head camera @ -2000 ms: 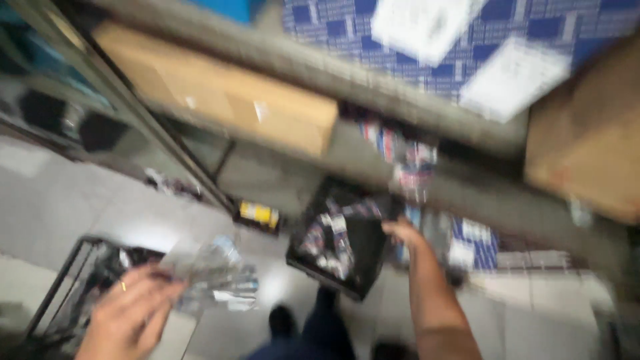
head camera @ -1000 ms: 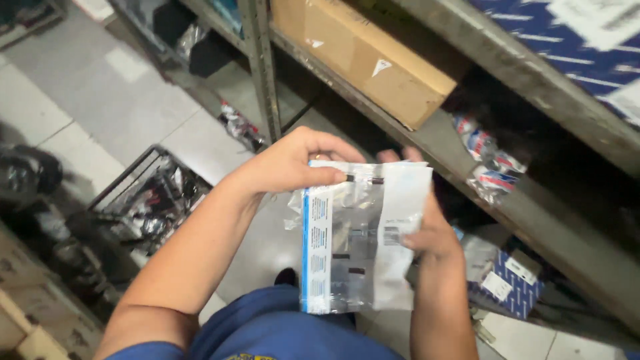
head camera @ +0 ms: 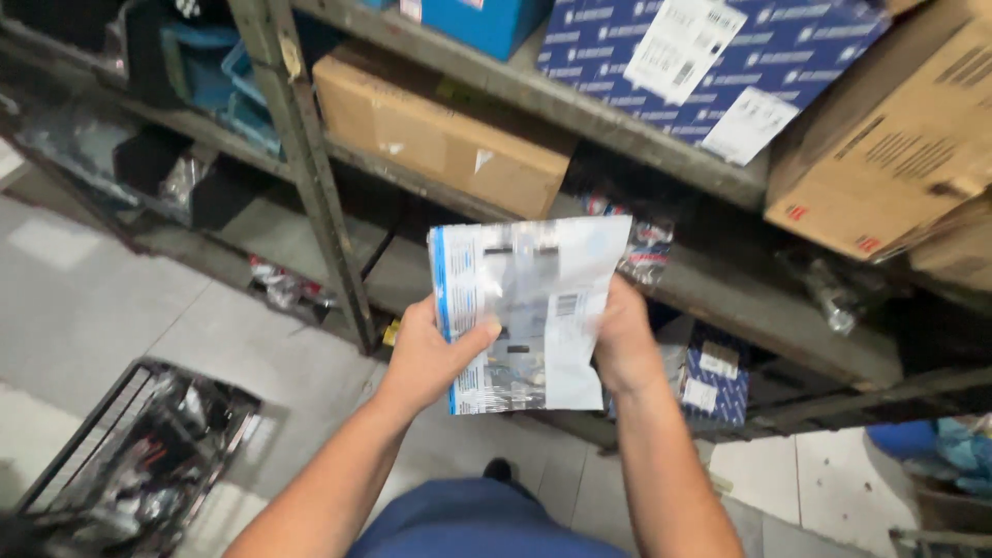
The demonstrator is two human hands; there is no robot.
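A clear plastic packet (head camera: 515,310) with a blue left edge and a white, printed right panel is stretched flat between my hands. My left hand (head camera: 434,353) grips its left edge, the thumb lying across the front. On the right edge my right hand (head camera: 626,337) has hold of it, its fingers mostly hidden behind the packet. Small dark pieces show through the clear middle; what they are cannot be told.
Metal shelving (head camera: 310,178) stands ahead, bearing a long cardboard box (head camera: 442,132), a blue patterned box (head camera: 697,70) and a large carton (head camera: 883,139). A black wire basket (head camera: 139,457) of plastic-wrapped items sits on the floor at left. A smaller blue box (head camera: 717,372) is low at right.
Two seconds ago my hands were apart, with a black bin by my right hand. One second ago both were on the packet; now it is held flatter, my left hand on its left edge.
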